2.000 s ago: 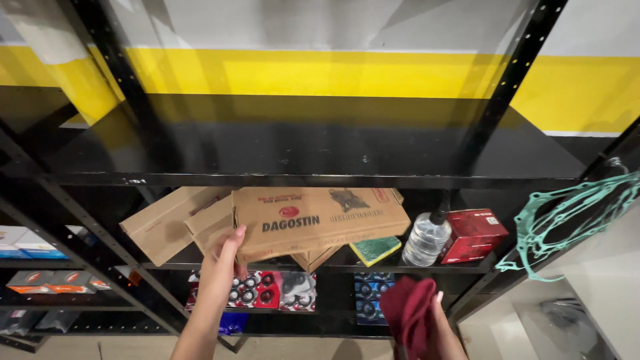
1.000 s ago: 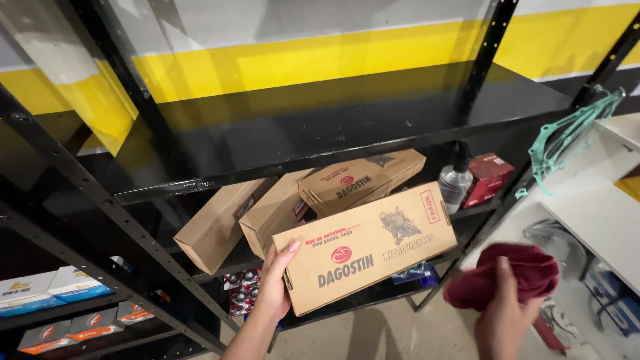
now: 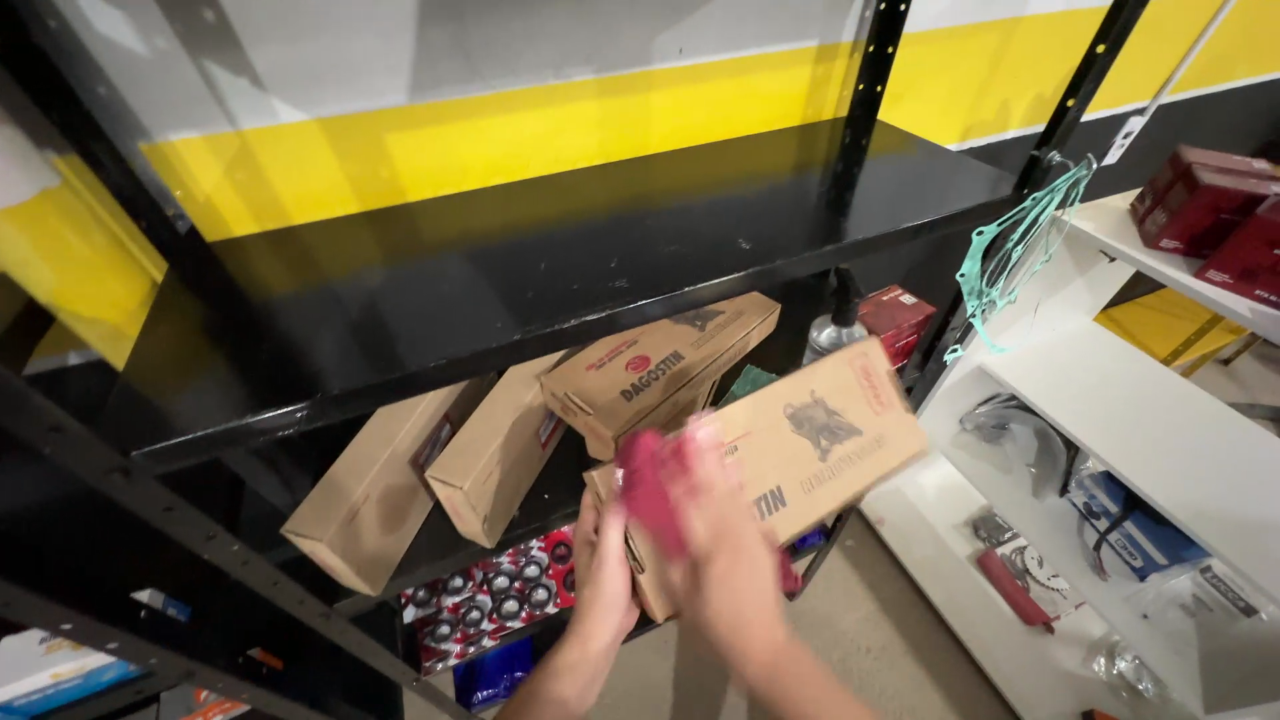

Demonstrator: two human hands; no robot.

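Observation:
A long Dagostin cardboard box (image 3: 830,430) is tilted in front of the shelf rack, its left end in my left hand (image 3: 605,570). My right hand (image 3: 720,530), blurred, holds a dark red cloth (image 3: 650,490) against the box's printed face near that left end. Behind it, another Dagostin box (image 3: 660,365) lies aslant on the lower shelf. Two more cardboard boxes, one at the far left (image 3: 370,500) and one beside it (image 3: 500,450), stick out over the shelf edge. A clear bottle with a black top (image 3: 835,330) stands near a red box (image 3: 897,318).
The black metal upper shelf (image 3: 560,270) spans above the boxes. Below are packs of round black parts (image 3: 490,595) and a blue package (image 3: 495,672). Green gaskets (image 3: 1020,250) hang from the right upright. A white shelf unit (image 3: 1150,400) with packaged parts stands to the right.
The cloth in my right hand has moved from beside the box onto its face. Since the oldest frame, the held box has come out from the shelf. The view has shifted.

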